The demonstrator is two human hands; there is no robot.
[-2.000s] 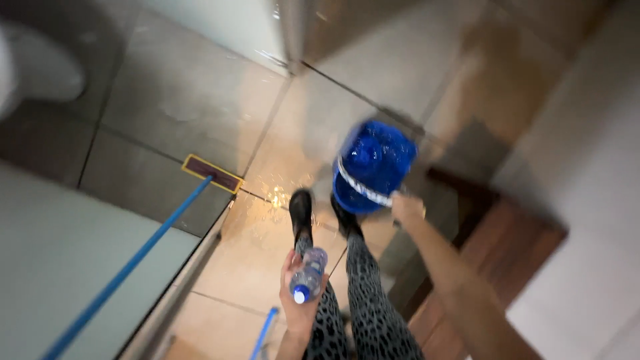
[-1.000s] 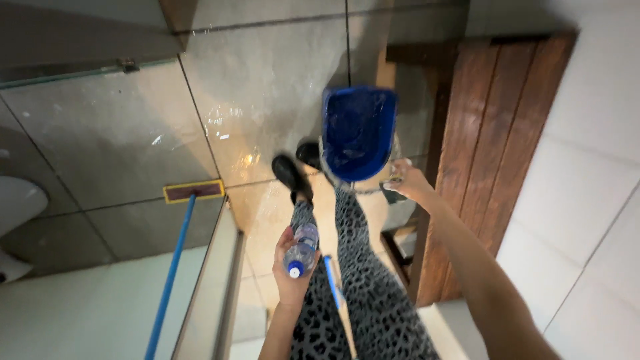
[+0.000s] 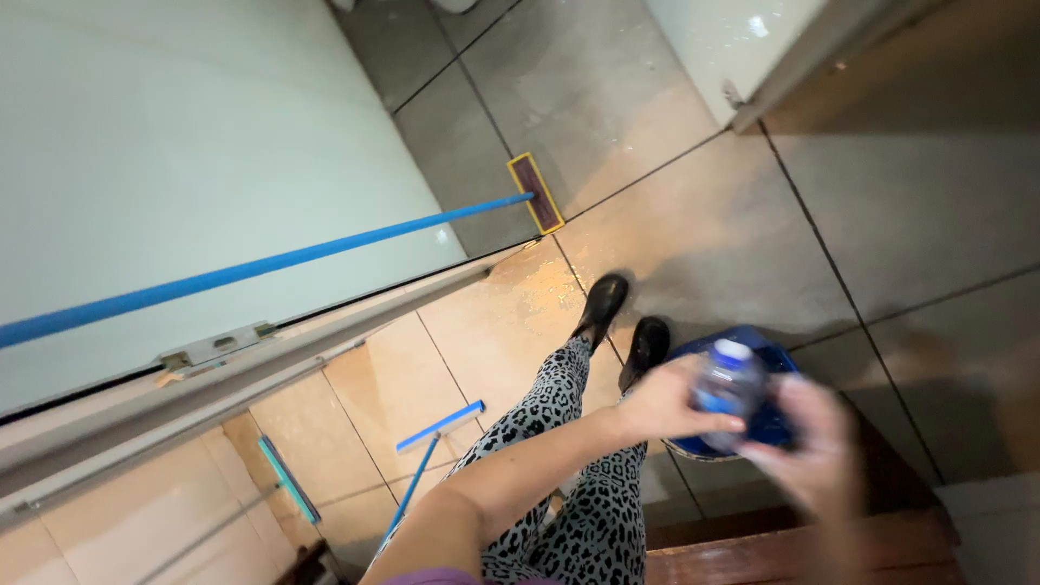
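Note:
A clear plastic bottle (image 3: 729, 390) with a blue and white cap is gripped by my left hand (image 3: 670, 402), over the blue bucket (image 3: 751, 345). Blurred by motion, my right hand (image 3: 812, 443) is at the bottle's right side, fingers bent; whether it grips the bottle is unclear. The bucket stands on the tiled floor beside my black boots, its inside partly hidden by the hands and bottle.
A scrub brush (image 3: 535, 195) with a blue pole rests on the wet tiles by a door frame. A blue squeegee (image 3: 441, 426) and a green one (image 3: 289, 479) lie lower left. A wooden bench (image 3: 812, 561) stands at the lower right, and a light panel (image 3: 723, 49) above.
My right hand has let go of the bucket handle and moved to the bottle. The bucket, held up earlier, now stands on the floor. My left hand has brought the bottle over it. The view has turned.

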